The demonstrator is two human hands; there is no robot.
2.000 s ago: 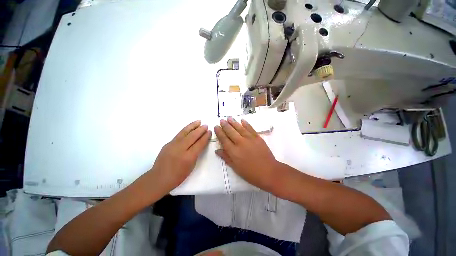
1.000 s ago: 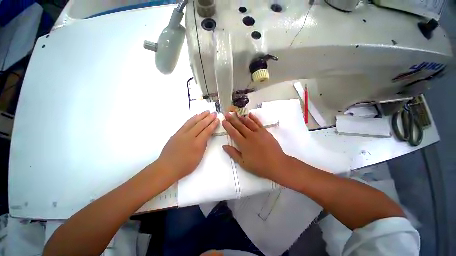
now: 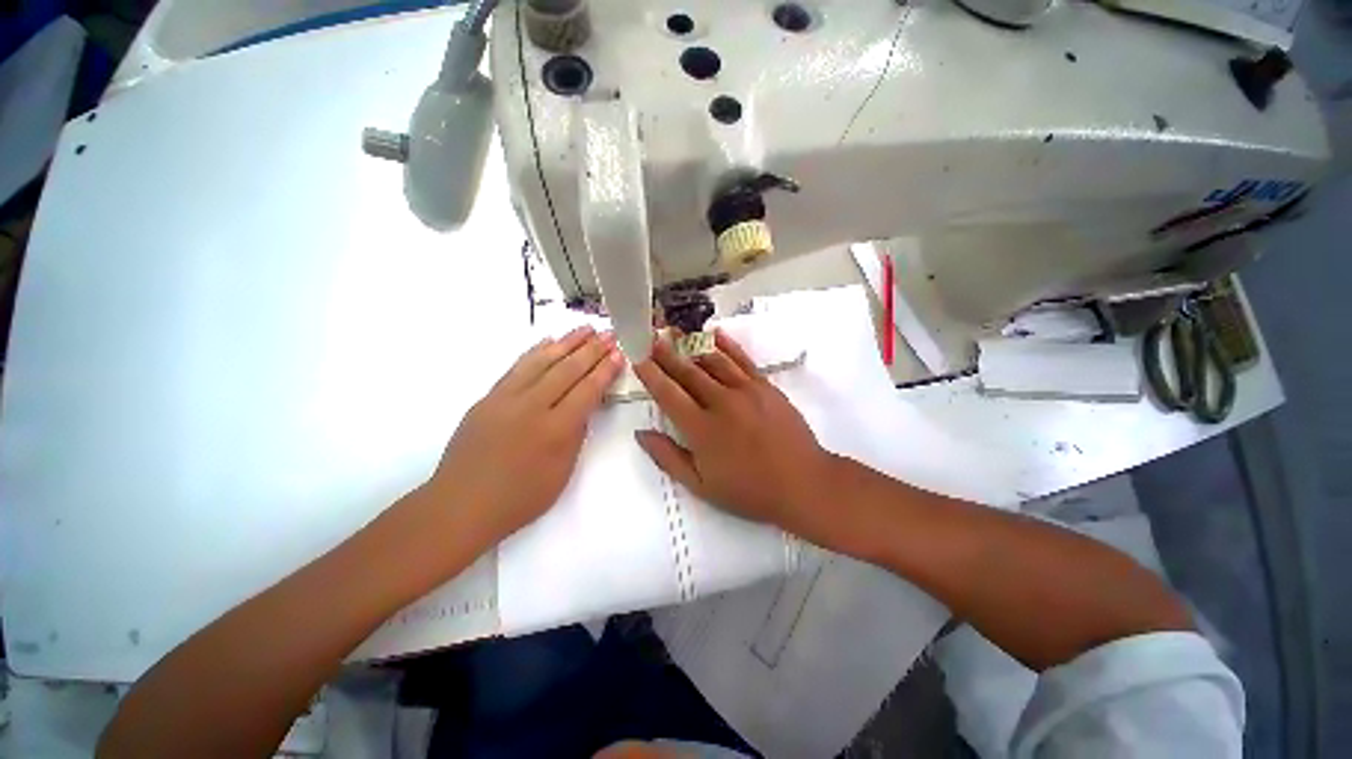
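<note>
A white garment panel point(image 3: 593, 549) with double stitch lines lies on the white table, its lower part hanging over the front edge. My left hand point(image 3: 527, 430) lies flat on it, left of the stitch lines. My right hand point(image 3: 734, 438) lies flat on it to the right, thumb apart, fingertips beside the machine head. Both hands press the cloth just in front of the needle area of the sewing machine point(image 3: 919, 134). A folded edge point(image 3: 630, 389) shows between the hands. The needle and presser foot are mostly hidden by the machine head.
The lamp point(image 3: 449, 156) hangs left of the head. The tension knob point(image 3: 744, 242) faces me. A red stick point(image 3: 888, 309) and a white strip point(image 3: 922, 334) lie on the bed. White card pieces point(image 3: 1059, 368) and dark-handled scissors point(image 3: 1188, 363) are at the right end. White cloth hangs below the table.
The view has shifted, so the machine sits further left and nearer. The panel and both hands have moved closer to the needle area, with both hands still flat on the cloth.
</note>
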